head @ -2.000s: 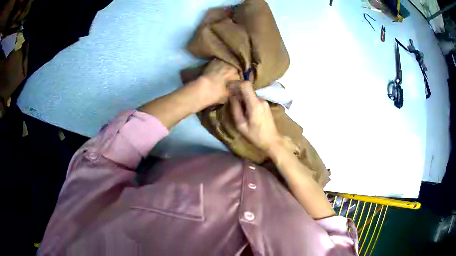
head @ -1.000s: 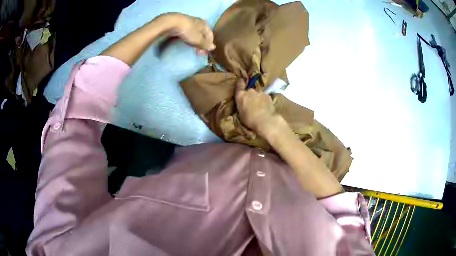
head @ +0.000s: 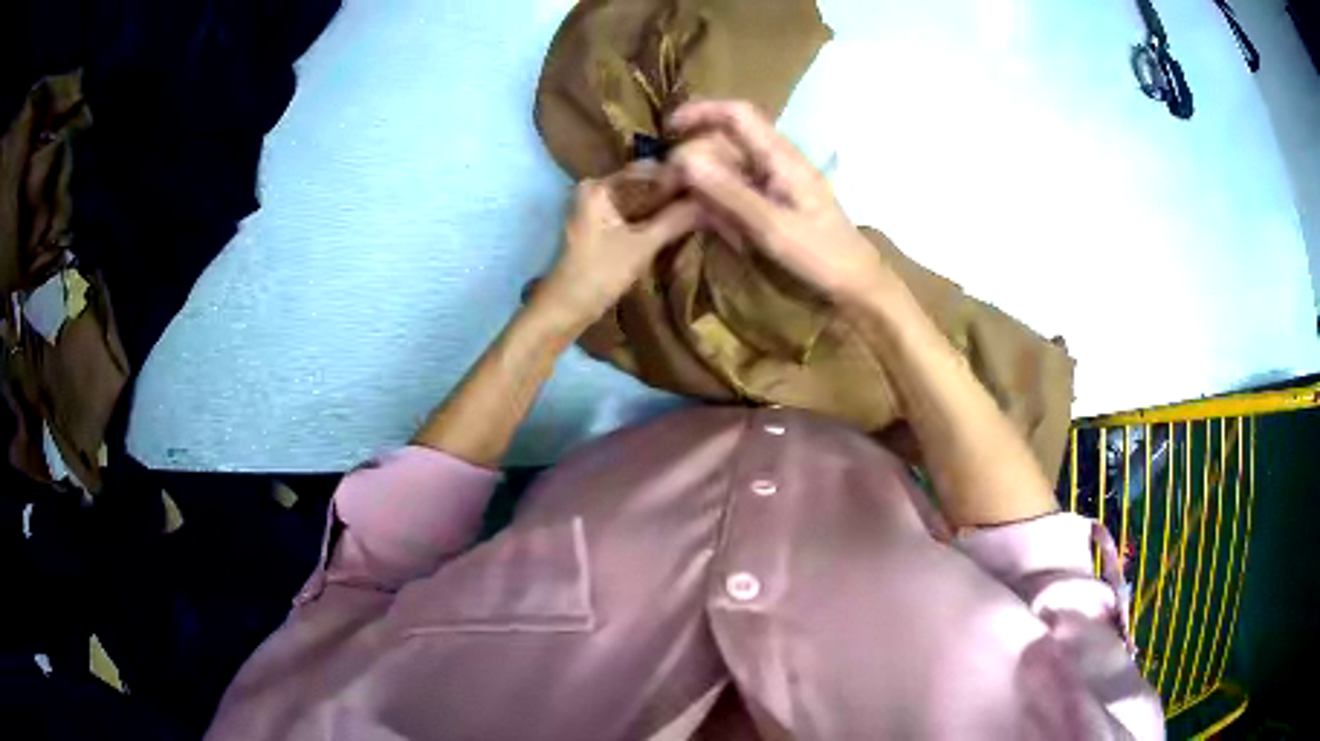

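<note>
The brown jacket body point(head: 753, 51) lies bunched on the table in front of me, with shiny lining folds showing near its middle. A small dark navy label point(head: 647, 146) shows at the gathered spot by my fingers. My left hand point(head: 615, 239) pinches the cloth just below the label. My right hand point(head: 767, 196) is beside it, slightly blurred, its fingertips close to my left hand at the same spot. Whether the right fingers grip the cloth is hard to tell.
Tailor's shears point(head: 1162, 73) lie at the far right of the pale table point(head: 391, 174), with another dark tool beside them. A yellow wire basket point(head: 1194, 420) stands at the right below the table edge. Dark cloth and brown scraps point(head: 65, 333) are at left.
My left hand has come back from the left side onto the cloth beside my right hand. The view has shifted, so the shears now sit nearer the top edge.
</note>
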